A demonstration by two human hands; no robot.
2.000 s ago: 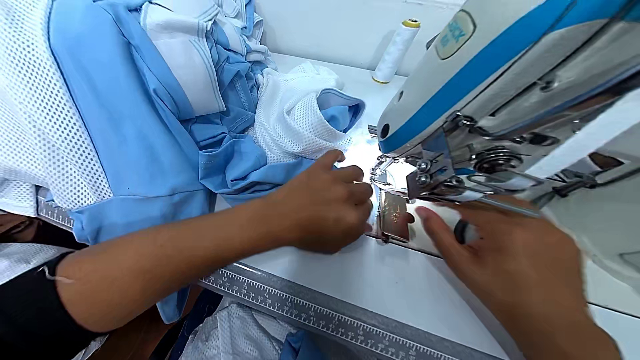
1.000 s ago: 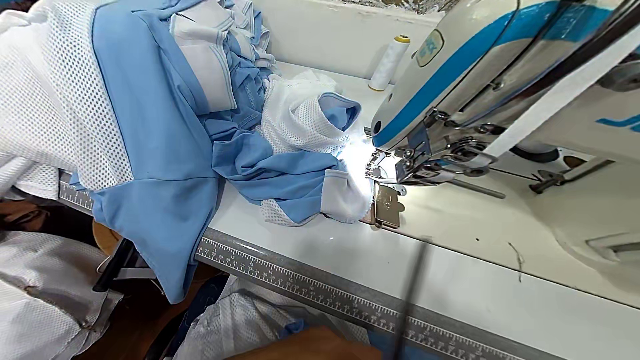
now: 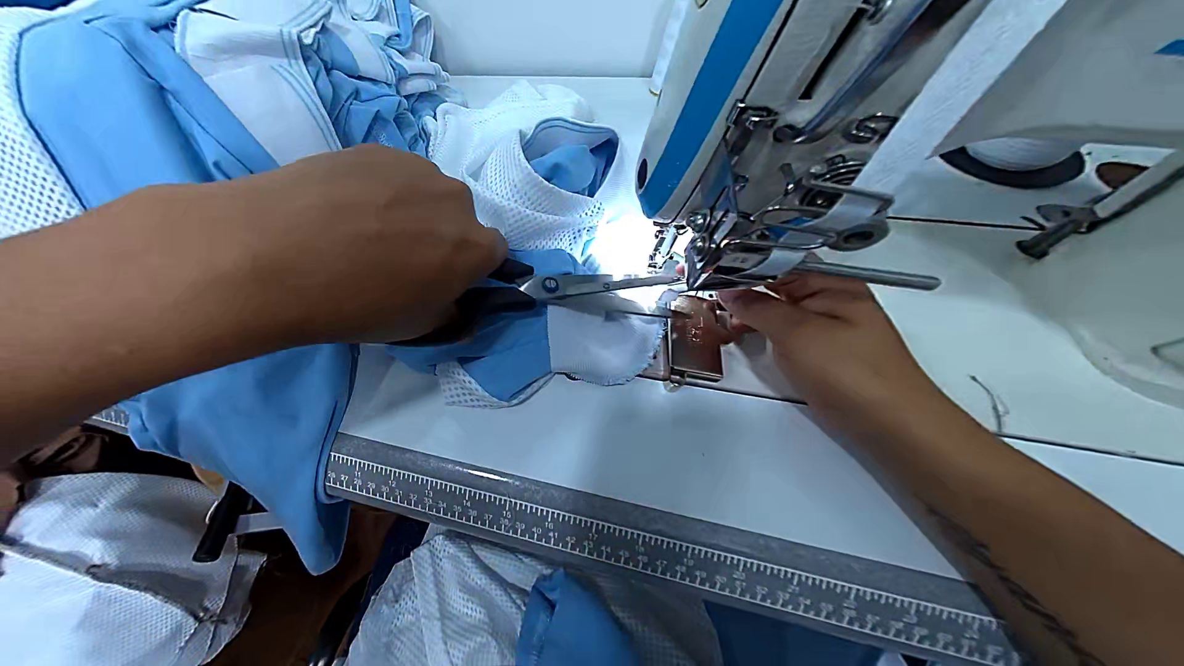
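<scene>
My left hand grips a pair of scissors with black handles. Their blades are apart and point right, at the needle area of the sewing machine. Beneath the blades lies the white end of a blue and white mesh garment, beside the metal plate. My right hand is just right of that plate, behind a metal rod, its fingertips partly hidden by the machine parts. Whether it pinches anything cannot be seen. A white tape runs down through the guides to the presser foot area.
Blue and white garments are heaped at the left and hang over the table edge. A ruler strip runs along the front edge. More mesh cloth lies below it. A loose thread lies on the machine bed at right.
The scissors, held in my left hand, are now at the needle area; one second ago neither hand was there. My right hand is back beside the metal plate. The view has moved closer.
</scene>
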